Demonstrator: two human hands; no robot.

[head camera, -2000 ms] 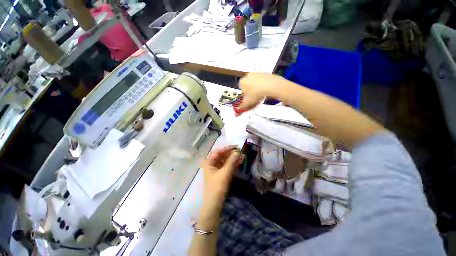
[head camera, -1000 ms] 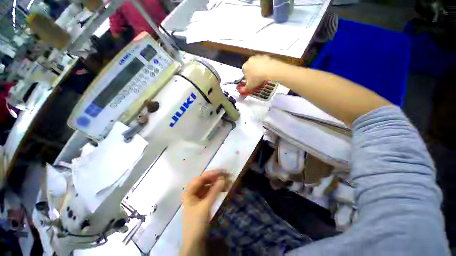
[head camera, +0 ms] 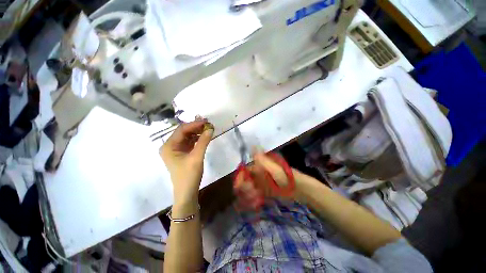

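My left hand (head camera: pixel 184 146) is above the machine bed near the needle end, a small brassy thing (head camera: pixel 208 127) pinched between thumb and fingertips; it may be a bobbin or bobbin case. My right hand (head camera: pixel 262 181) is blurred, over my lap at the table's front edge, and holds the red-handled scissors (head camera: pixel 286 175). Their blades point up toward the machine bed, to the right of my left hand. The off-white JUKI sewing machine (head camera: pixel 304 45) lies across the view behind both hands.
White paper sheets (head camera: pixel 205 32) lie on the machine head. A gridded tray (head camera: pixel 375 45) sits at the table's right end. Thick white-and-taupe strips (head camera: pixel 407 122) are piled at the right, beside a blue basket (head camera: pixel 461 101). The white table (head camera: pixel 106 202) extends left; fabric pieces hang at the far left.
My right hand has come from the tray area at the table's right end to above my lap, bringing the scissors. My left hand is now near the needle end. The view has turned left and down.
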